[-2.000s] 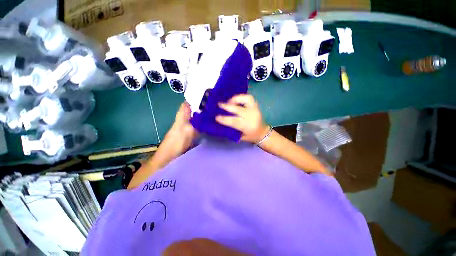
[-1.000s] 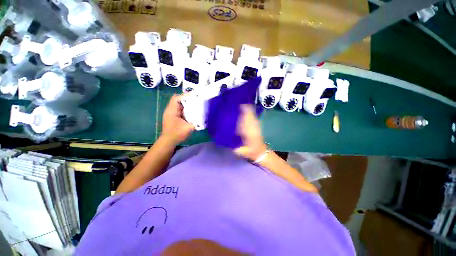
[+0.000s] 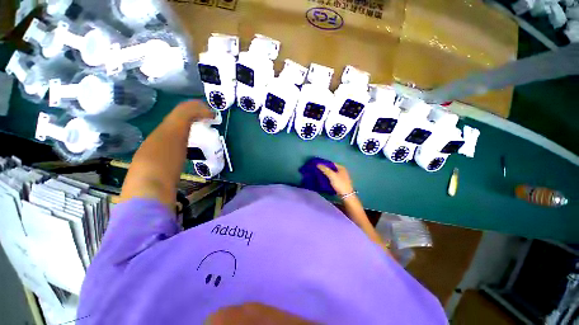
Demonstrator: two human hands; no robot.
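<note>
A white security camera (image 3: 206,149) is at the front edge of the green bench, its round dotted face down and its bracket end up. My left hand (image 3: 200,112) is at its bracket end; the fingers are partly hidden and blurred, but it appears to hold the camera there. My right hand (image 3: 338,178) rests on the crumpled dark purple cleaning cloth (image 3: 315,176) on the bench and grips it. Several more white cameras (image 3: 313,111) stand in a slanting row behind, brackets toward the back.
Bagged cameras (image 3: 95,95) crowd the bench's left end. A flattened cardboard sheet (image 3: 355,38) lies along the back. A yellow-handled tool (image 3: 453,183), a white paper piece (image 3: 469,141), a thin dark tool (image 3: 504,166) and an orange-brown bottle (image 3: 539,195) lie at right. Clear covers (image 3: 406,232) are below.
My left hand has moved left with the camera, away from the cloth. My right hand has lowered the cloth, now bunched, onto the bench. The view has shifted, so the row sits further right.
</note>
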